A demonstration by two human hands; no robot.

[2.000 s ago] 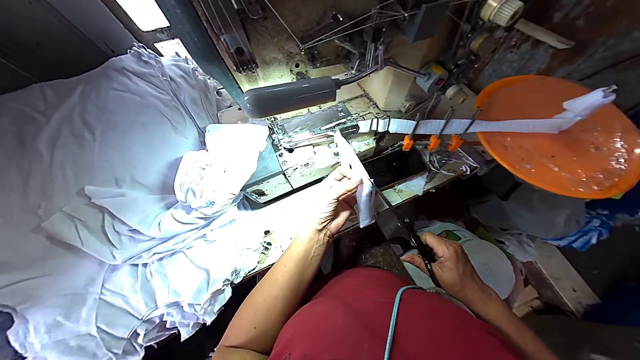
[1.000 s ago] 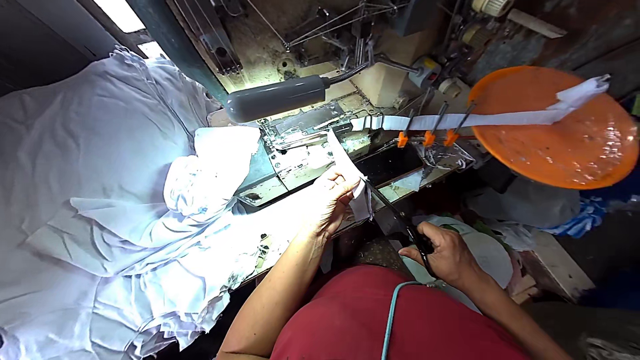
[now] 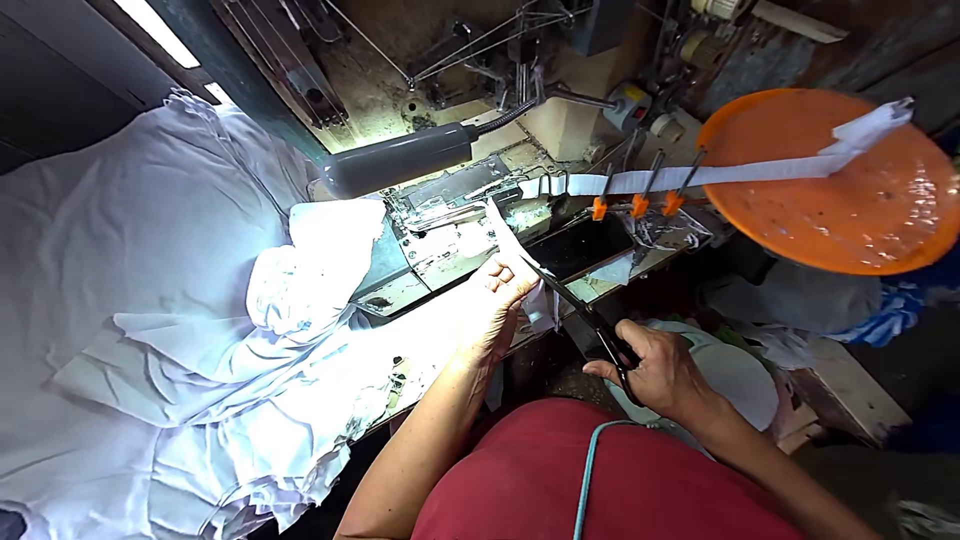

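My left hand (image 3: 504,289) pinches a white fabric strip (image 3: 506,234) that runs up to the sewing machine bed (image 3: 450,240); its loose end (image 3: 538,309) hangs beside the fingers. My right hand (image 3: 660,367) grips the handles of black scissors (image 3: 592,319), whose blades reach the strip right by my left fingertips. Whether the blades are apart is hard to tell. A second white band (image 3: 652,180) passes through wire guides with orange clips (image 3: 639,205) into the machine.
White cloth (image 3: 172,262) is heaped at the left. A grey lamp (image 3: 401,159) on a flexible neck hangs over the machine. An orange plastic disc (image 3: 825,217) lies at the right under the band. Machine threads and rods (image 3: 480,52) are behind; a pale round thing (image 3: 731,375) is below right.
The scissors have come up from beneath the strip to meet it near my left fingers. My left hand keeps its hold on the strip.
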